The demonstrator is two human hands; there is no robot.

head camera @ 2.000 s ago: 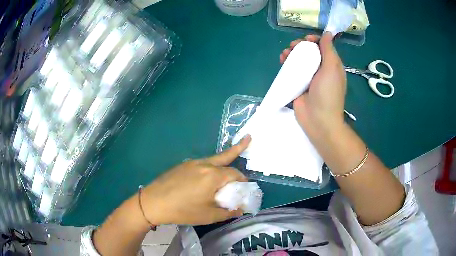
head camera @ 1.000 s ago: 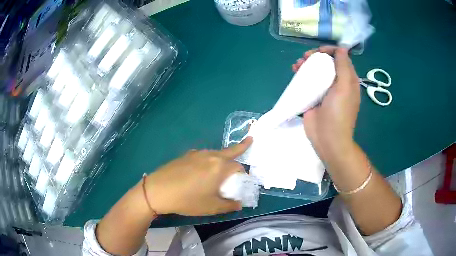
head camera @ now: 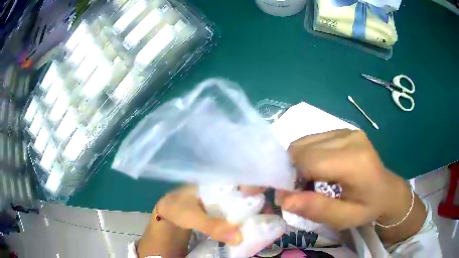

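Observation:
A translucent plastic bag (head camera: pixel 201 136) fans out up and to the left, blurred, from my right hand (head camera: pixel 337 181). My right hand is closed around the gathered part of the bag, near the lap. My left hand (head camera: pixel 194 214) holds several white plastic units (head camera: pixel 256 229), just below the bag. Fingers and bag hide part of the units, and a small dark spot shows between the hands. White paper sheets (head camera: pixel 304 121) lie on a small clear plastic tray (head camera: pixel 269 108) behind my right hand.
A large blister tray (head camera: pixel 95 75) with white units lies at left on the green mat (head camera: pixel 246 55). At right lie a cotton swab (head camera: pixel 362 112) and scissors (head camera: pixel 395 90). A yellow tissue pack (head camera: pixel 352 22) and a round tub (head camera: pixel 282 5) stand at the back.
The filled bag has swung from over the paper to the lap, its loose end now fanning left. My hands have come together near the units, and the cotton swab is uncovered.

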